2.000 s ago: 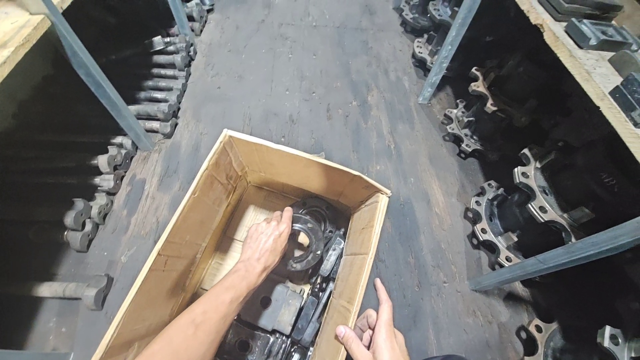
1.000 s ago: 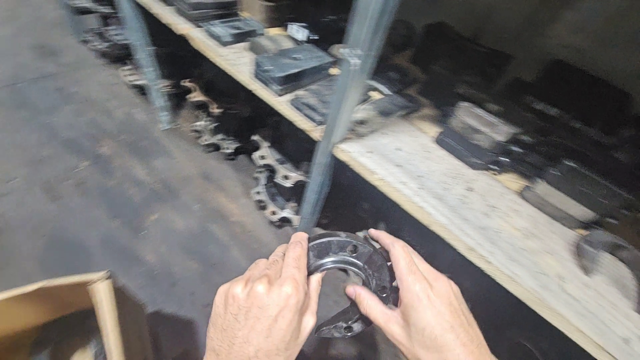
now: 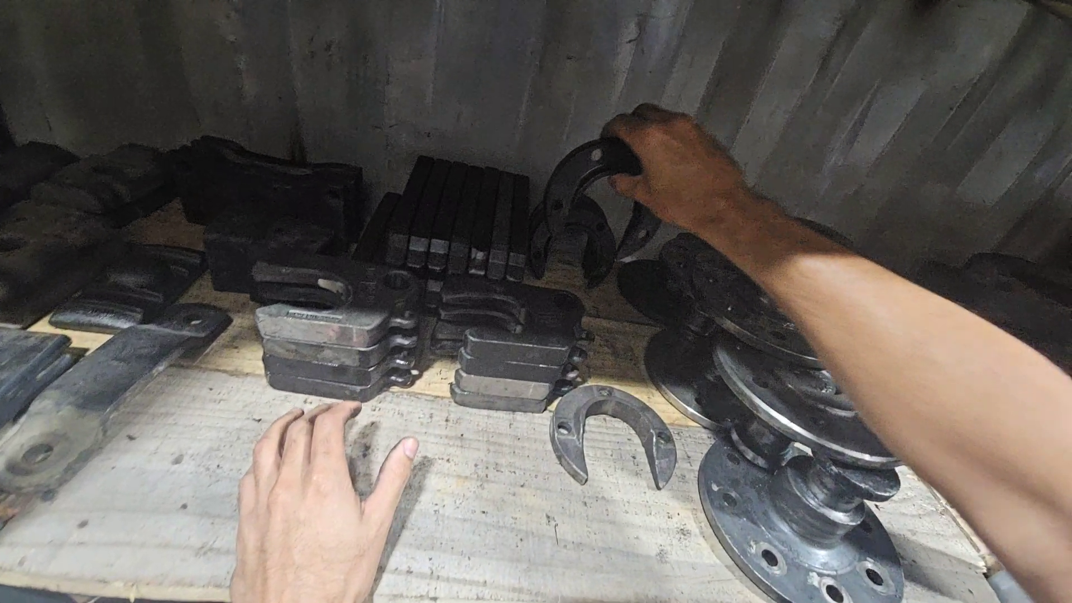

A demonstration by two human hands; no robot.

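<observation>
My right hand [image 3: 674, 167] reaches to the back of the wooden shelf and grips the top of a dark horseshoe-shaped metal plate [image 3: 574, 172], its open end pointing down. Right behind and below that plate stands another horseshoe-shaped plate [image 3: 596, 239], partly covered. A third, greyer horseshoe-shaped plate [image 3: 607, 410] with small holes lies flat nearer the front. My left hand [image 3: 314, 502] rests on or just over the front boards, fingers spread and holding nothing, in front of a stack of slotted metal castings [image 3: 322, 360].
Flanged metal hubs [image 3: 804, 502] are piled at the right, under my right forearm. A second stack of castings [image 3: 507, 368] stands mid-shelf, with upright metal bars [image 3: 461, 218] behind. At left lie a flat metal arm [image 3: 109, 394] and dark blocks. A corrugated wall [image 3: 377, 75] closes the back.
The view has swung from the cardboard box and aisle to the shelf. Both hands held a ring-like metal part one second ago; now my left hand is off it and my right hand reaches to the back.
</observation>
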